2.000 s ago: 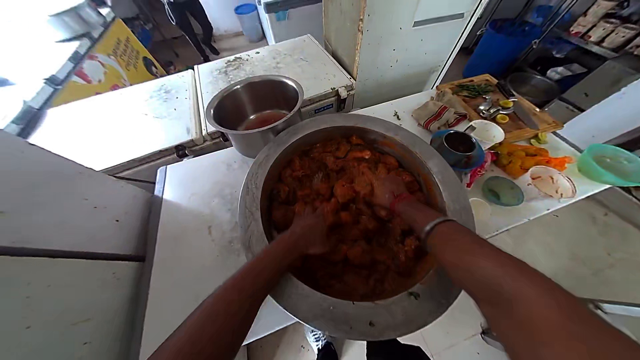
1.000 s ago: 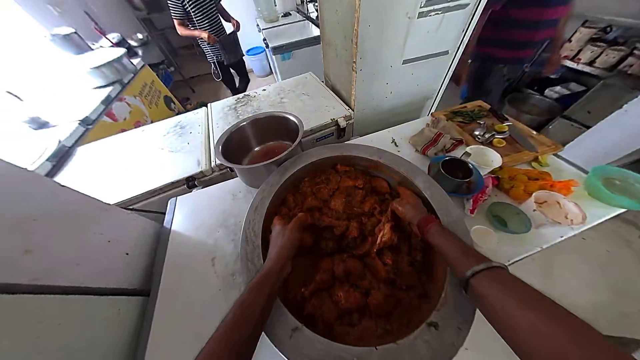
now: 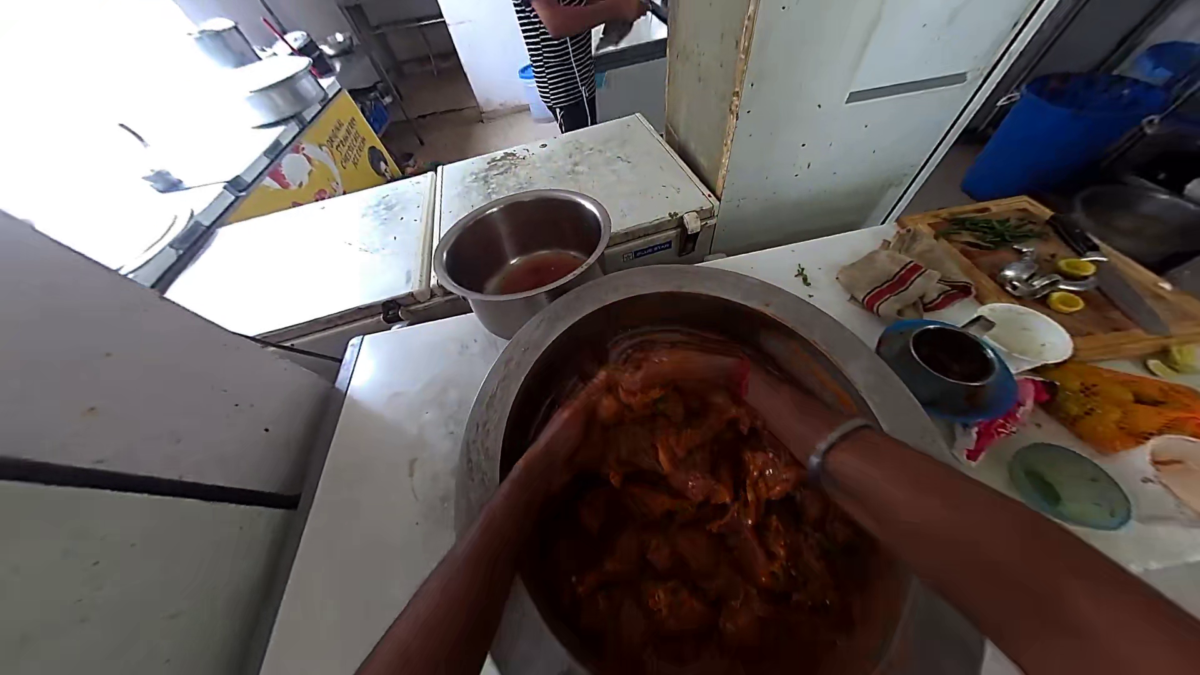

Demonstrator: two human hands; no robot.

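Note:
A large metal pot is filled with chunks of meat in a red-brown marinade. Both of my hands are inside it, at the far side of the meat. My left hand is sunk into the pieces near the far left wall, its fingers mostly hidden. My right hand, coated in marinade, reaches across toward the left one, with a red band at the wrist and a metal bangle on the forearm. Whether either hand grips a piece cannot be made out.
Behind the pot stands a smaller steel pot with some reddish liquid. To the right are a folded cloth, a wooden board with a knife and lemon squeezer, a steel cup and a white bowl. A person stands beyond the chest freezers.
My hands were apart in the meat one second ago; now they are close together at the pot's far side. The person in purple and red at the back right is out of view.

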